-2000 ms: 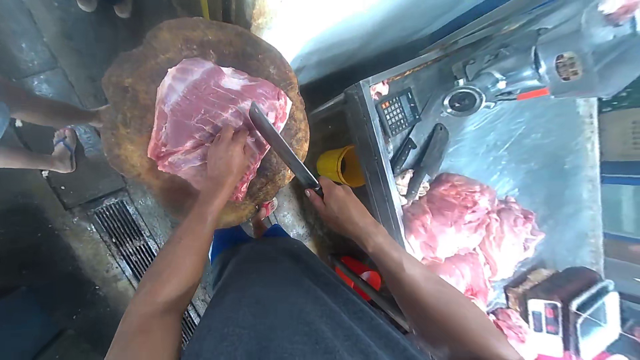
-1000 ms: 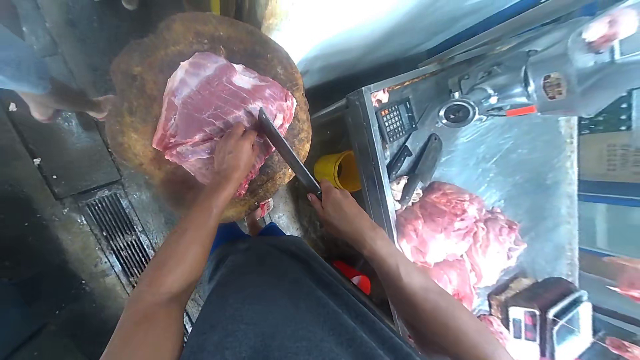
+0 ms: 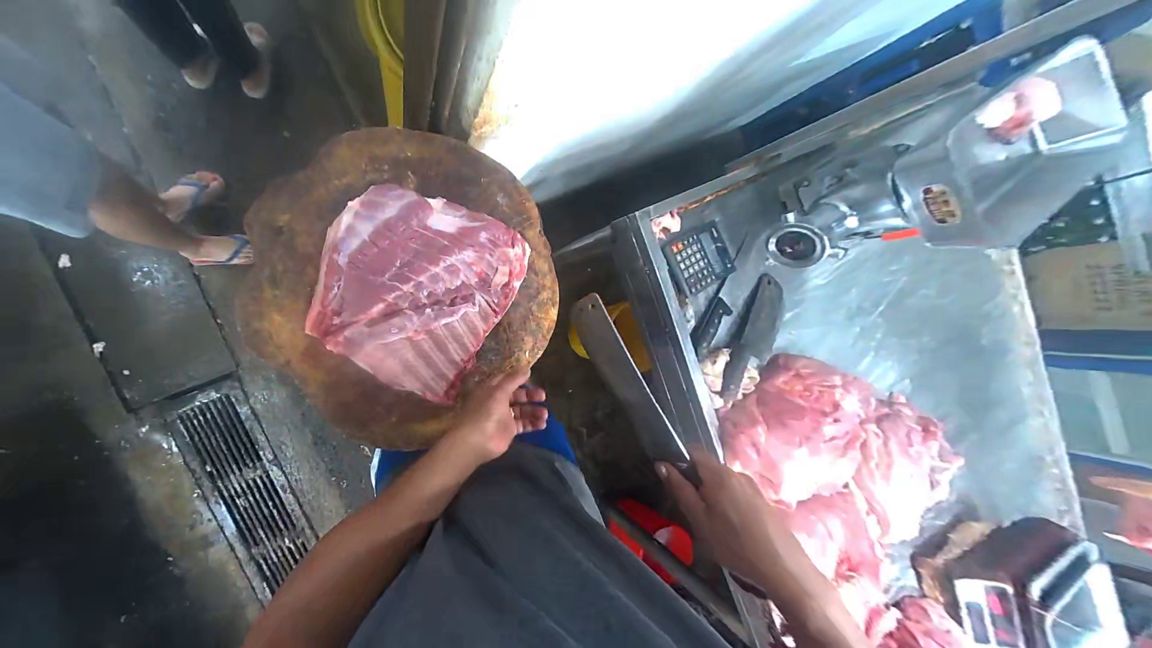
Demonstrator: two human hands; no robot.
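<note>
A slab of raw meat with rib marks (image 3: 418, 283) lies on a round wooden chopping block (image 3: 297, 360). My left hand (image 3: 504, 409) is at the block's near edge, off the meat, fingers apart and holding nothing. In my right hand (image 3: 720, 504) is the handle of a long knife (image 3: 630, 378), its blade pointing up and left between the block and the metal table. On the table lie more raw meat (image 3: 837, 441), a dark cleaver-like blade (image 3: 756, 328) and a black-handled knife (image 3: 713, 324).
The steel table (image 3: 670, 351) on the right bears a calculator (image 3: 699, 259), a meat grinder (image 3: 837, 216) and a scale (image 3: 1030, 576). A yellow container (image 3: 630, 337) and a red object (image 3: 655, 540) are below its edge. At left are another person's legs (image 3: 148, 216) and a floor grate (image 3: 243, 477).
My left hand has come off the meat to the block's near edge. My right hand has drawn the knife away from the meat, toward the table's edge.
</note>
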